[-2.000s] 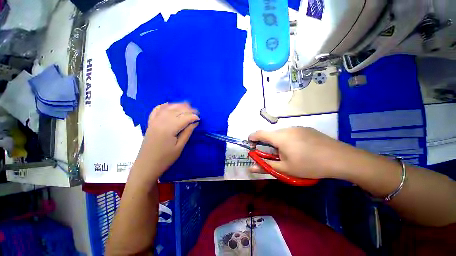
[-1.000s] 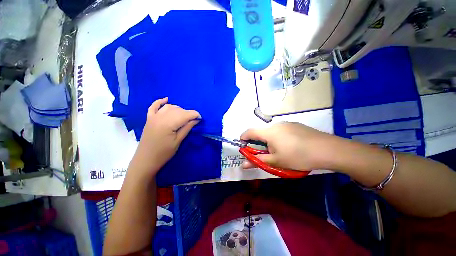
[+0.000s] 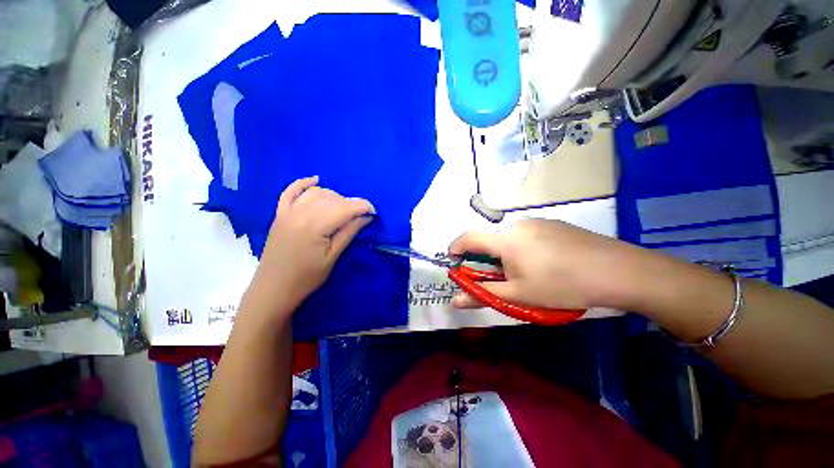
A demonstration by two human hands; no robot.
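Bright royal-blue cut panels (image 3: 366, 119) lie overlapping on the white table, with a pale strip near their left side. My left hand (image 3: 315, 233) rests on the panels and pinches the blue cloth between thumb and fingers. My right hand (image 3: 549, 270) holds red-handled scissors (image 3: 517, 309). The thin blades point left over the cloth, with their tips a little below and right of my left fingertips. I cannot tell whether the blades are fully closed.
The white sewing machine (image 3: 608, 46) and light-blue lamp (image 3: 482, 64) stand at upper right. Blue panels with pale strips (image 3: 704, 174) lie under the machine arm. Small pale-blue folded pieces (image 3: 87, 183) are far left. A blue basket (image 3: 343, 402) is below the table edge.
From the earliest frame, my left fingers have shifted slightly on the cloth and a small ragged cloth edge now sticks out at the panels' left. The rest is mostly a slight view shift.
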